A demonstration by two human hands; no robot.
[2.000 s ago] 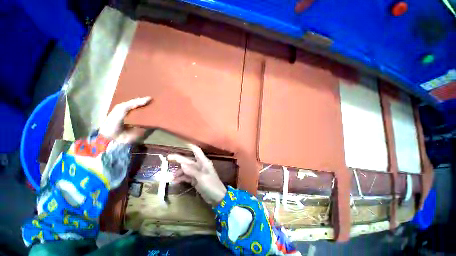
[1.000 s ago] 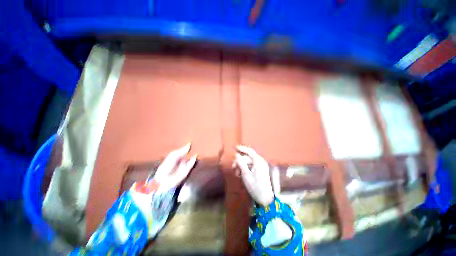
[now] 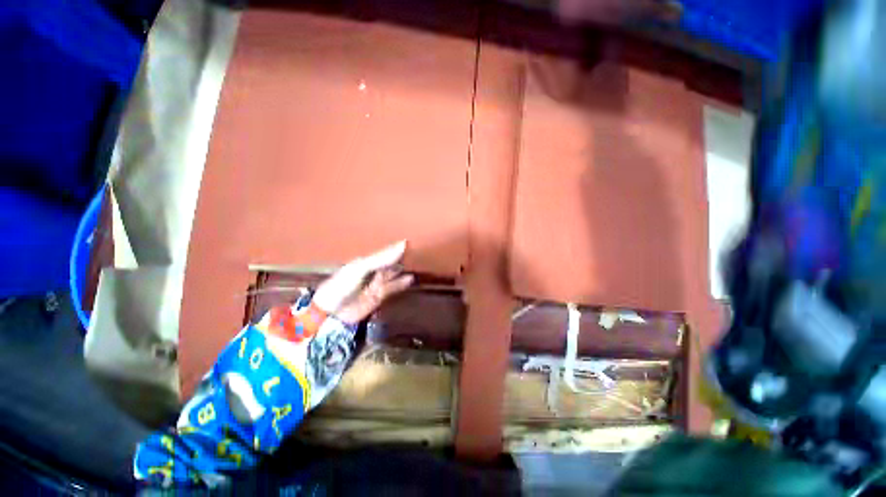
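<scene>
A large terracotta panel (image 3: pixel 340 146) lies at the left within the brown sheet material, with a thin cut line along its right side. A second terracotta panel (image 3: pixel 602 194) lies right of the sheet strip (image 3: pixel 484 369). My left hand (image 3: pixel 364 281) rests at the lower edge of the left panel, fingers spread and nothing visibly gripped. My right sleeve (image 3: pixel 816 223) is a large blur along the right side. My right hand cannot be made out. A shadow falls across the right panel.
Crumpled kraft paper (image 3: pixel 151 214) lies at the left bed end, beside a blue tub (image 3: pixel 85 257). Pale scrap slivers (image 3: pixel 573 364) litter the worn wooden front edge (image 3: pixel 389 383). White paper (image 3: pixel 729 184) shows at the right. The blue press is above.
The view has shifted closer over the bed. My right hand has left the middle strip, and my right arm is now raised at the right. My left hand remains at the left panel's lower edge.
</scene>
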